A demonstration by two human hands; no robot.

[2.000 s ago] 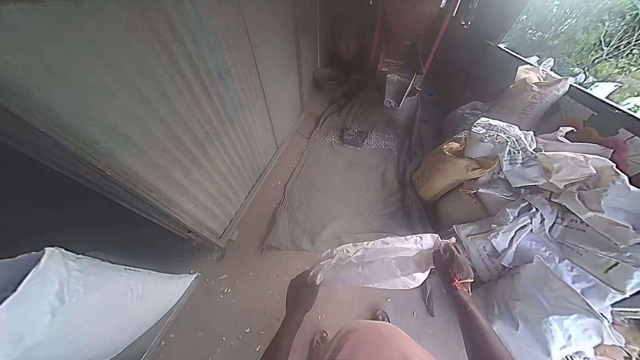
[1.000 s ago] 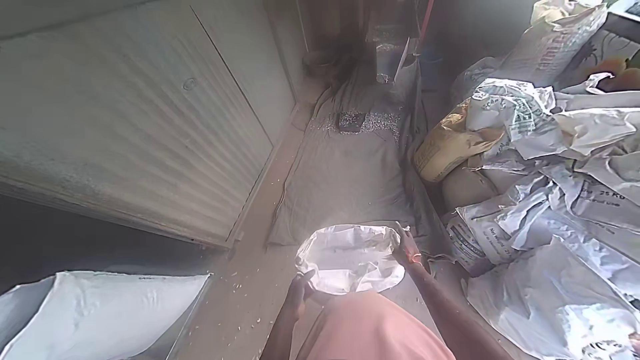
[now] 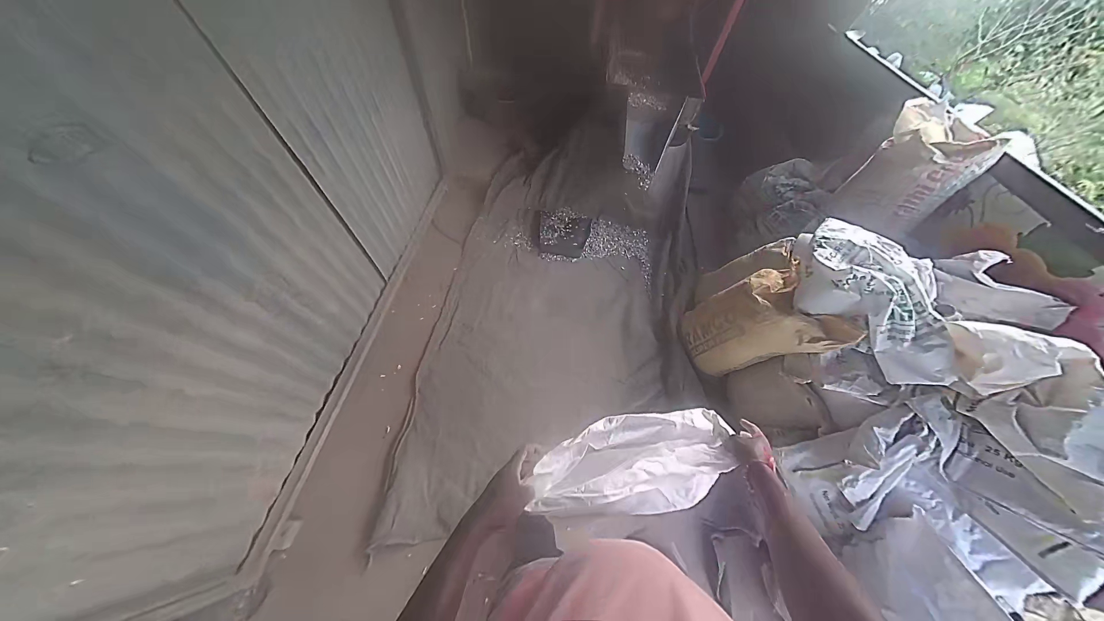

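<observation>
A white woven sack [image 3: 634, 461] hangs between my two hands near the bottom centre, its rim spread wide and its body dropping in front of my pink garment. My left hand [image 3: 524, 473] grips the rim at its left end. At the right end my right hand [image 3: 754, 448], with something red at the wrist, holds the rim. Beyond the sack a grey cloth sheet [image 3: 543, 345] lies on the floor. Pale bits are scattered on its far part, around a small dark tray-like object [image 3: 564, 234].
Piled sacks, among them a yellow-brown sack [image 3: 746, 332] and a white printed sack [image 3: 871, 285], fill the right side. A corrugated metal wall [image 3: 198, 285] runs along the left. At the back stands a metal chute [image 3: 660, 129] with pale bits, beside a red pole [image 3: 723, 43].
The sack's mouth went from stretched flat to a rounded opening, and now looks flatter again. Both hands have kept hold of its rim. The white sack at lower left has left the view.
</observation>
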